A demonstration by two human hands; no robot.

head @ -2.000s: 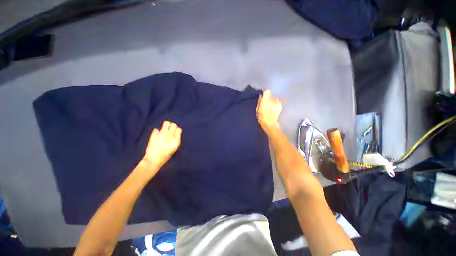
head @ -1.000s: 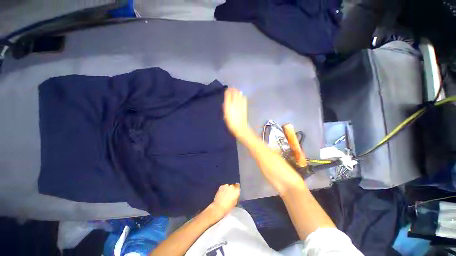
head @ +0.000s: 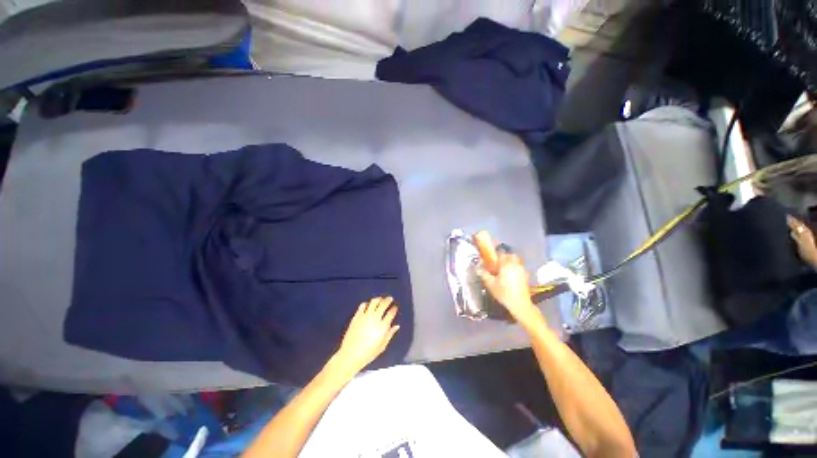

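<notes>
A dark navy skirt-like garment (head: 313,233) lies spread on the grey padded table (head: 448,170), bunched in its middle, with a short slit or seam line at its right part. My left hand (head: 369,329) rests on the garment's lower right part, fingers spread, holding nothing. My right hand (head: 509,284) is closed around the orange-brown handle of the steam iron (head: 466,277), which stands on the table to the right of the garment, apart from it.
A crumpled navy heap (head: 502,72) lies at the far edge. A black phone-like object (head: 103,98) lies far left, below a grey padded board (head: 116,31). A yellow and black hose (head: 658,237) runs right from the iron. Another person's hand (head: 802,240) shows at the right edge.
My right hand has left the garment's right edge and taken hold of the iron's handle. My left hand has moved slightly up and opened on the garment. The view has shifted.
</notes>
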